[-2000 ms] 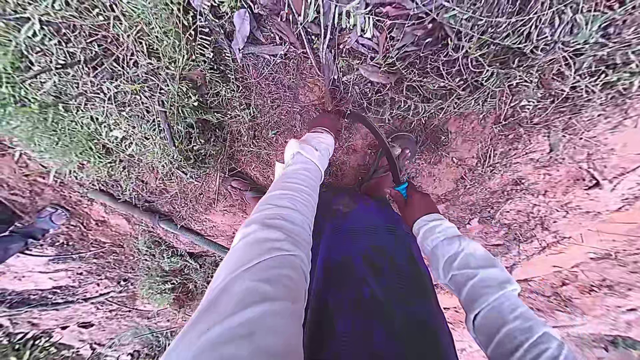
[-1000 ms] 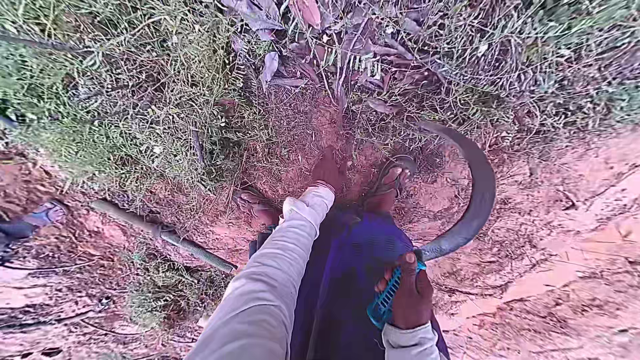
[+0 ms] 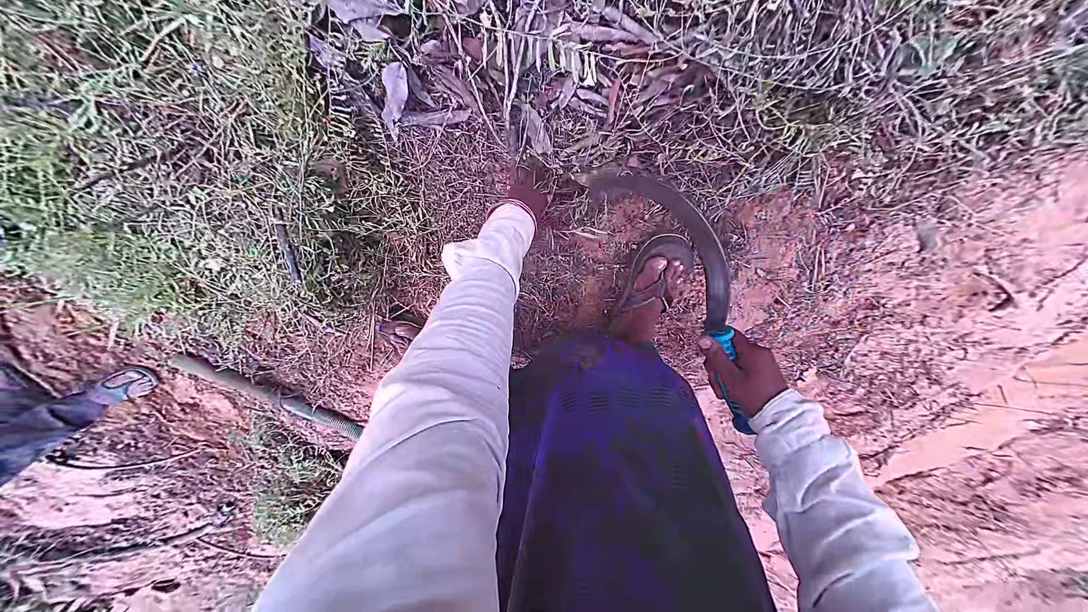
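A sickle [image 3: 701, 234] with a curved dark metal blade and a turquoise handle is in my right hand [image 3: 748, 374], whose fingers are closed around the grip. Its blade arcs up and left over the soil, the tip near the base of the grass. My left hand [image 3: 529, 197] reaches down to the ground at the foot of some thin stems [image 3: 516, 93], left of the blade tip. It is dark and blurred, so whether its fingers hold anything cannot be made out. My sandalled foot [image 3: 653, 285] stands inside the curve of the blade.
Dense grass [image 3: 170, 153] and dry leaves [image 3: 395, 93] lie ahead. A ribbed hose or pipe [image 3: 314, 414] runs along the reddish soil at left. Another person's sandalled foot [image 3: 127, 384] is at the far left. Bare, uneven soil [image 3: 977, 408] slopes at right.
My right hand has swung the sickle from out at the right inward, and its tip is now close to my left hand. My left hand has moved forward toward the stems.
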